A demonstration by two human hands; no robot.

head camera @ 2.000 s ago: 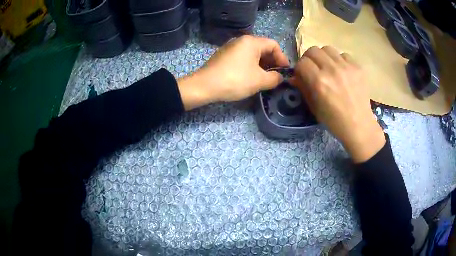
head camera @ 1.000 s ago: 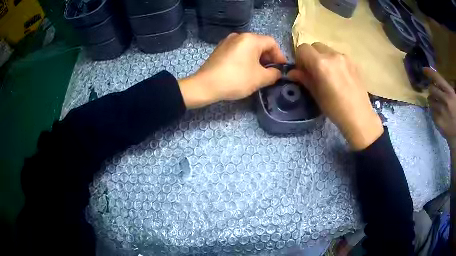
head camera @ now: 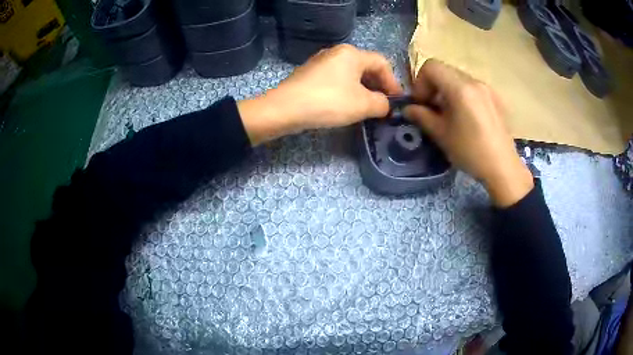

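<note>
A dark grey cup-shaped plastic housing [head camera: 404, 182] lies open side up on the bubble wrap, with a round post in its middle. My left hand [head camera: 323, 90] pinches the far rim of the housing from the left. My right hand [head camera: 461, 121] is at the same far rim from the right, its fingertips close to the left ones and over the rim. A small dark part seems to lie between the fingertips, mostly hidden, so its shape cannot be told.
Stacked grey housings [head camera: 220, 40] stand at the back left on the bubble wrap [head camera: 305, 256]. Brown kraft paper [head camera: 517, 90] at the right bears more housings [head camera: 559, 45]. Small dark bits [head camera: 533, 154] lie by its edge. A yellow object [head camera: 28, 28] is at the upper left.
The other person's hand seen at the right one second ago is gone, and the nearest housing on the paper has gone with it. My hands stay at the housing's far rim, with small finger shifts.
</note>
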